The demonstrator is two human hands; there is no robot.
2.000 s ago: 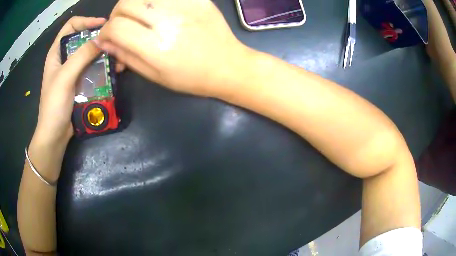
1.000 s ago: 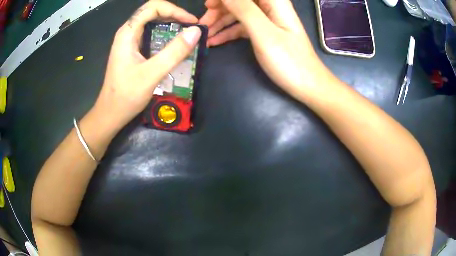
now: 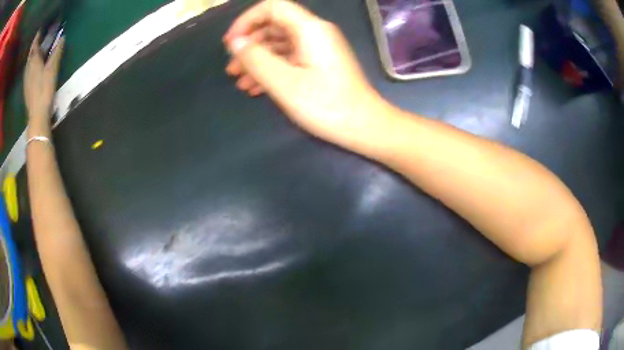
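Note:
My left hand (image 3: 42, 78) is stretched out at the far upper left, past the mat's pale edge and over the green surface. It is small and blurred. A dark, flat thing with a light streak, which looks like the phone unit (image 3: 52, 35), shows between its thumb and fingers; its board and red end cannot be seen. My right hand (image 3: 287, 65) is above the black mat at upper centre, with curled fingers and thumb close to the fingertips. Whether a small part is between them cannot be told.
A smartphone (image 3: 421, 37) with a pale case lies at the upper middle. Tweezers (image 3: 523, 78) lie right of it. A dark blue box (image 3: 575, 48) is at upper right, near part of another person's arm. A yellow scrap (image 3: 97, 144) is on the mat. A blue and yellow frame (image 3: 15, 260) is at left.
My left hand has moved far to the upper left, away from my right hand, and the phone unit has left the middle of the view. My right hand's fingers have curled in.

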